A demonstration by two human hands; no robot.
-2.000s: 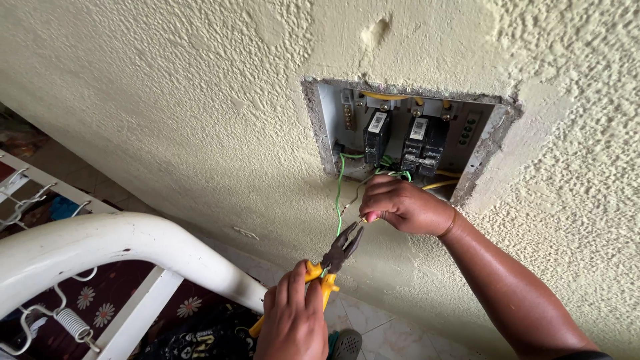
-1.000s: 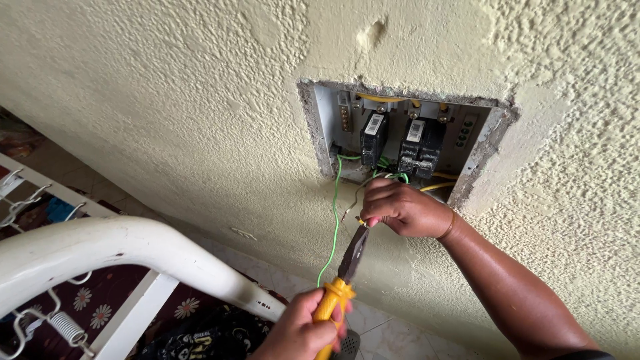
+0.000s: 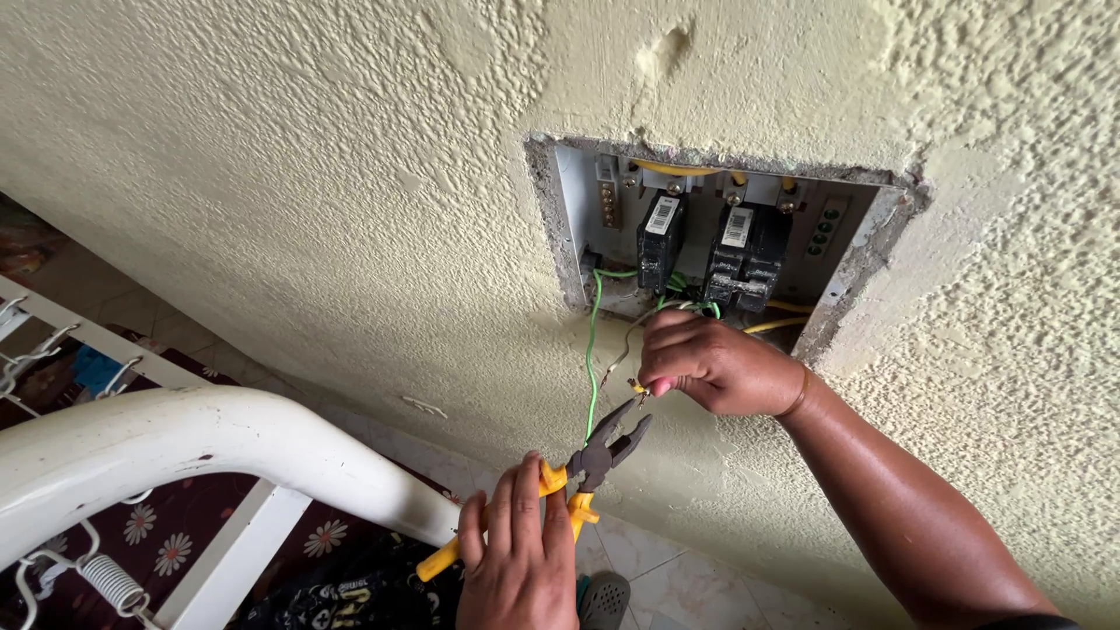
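My left hand holds combination pliers by their yellow handles, the jaws parted just below the wire ends. My right hand pinches yellow-insulated wire ends with bare copper showing. Above it, an electrical panel box is recessed in the wall, with black circuit breakers inside. A green wire hangs from the box behind the pliers. A thin greyish wire with a bare tip hangs left of my right hand.
A rough plastered wall surrounds the box. At lower left stands a white metal bed frame with springs, over flowered dark fabric. Floor tiles and a grey perforated shoe show below. Yellow wires run inside the box.
The plier jaws were at the wire ends with the handles together one second ago; now the jaws are parted and lower. My right hand has stayed near the same spot, still pinching the wire ends.
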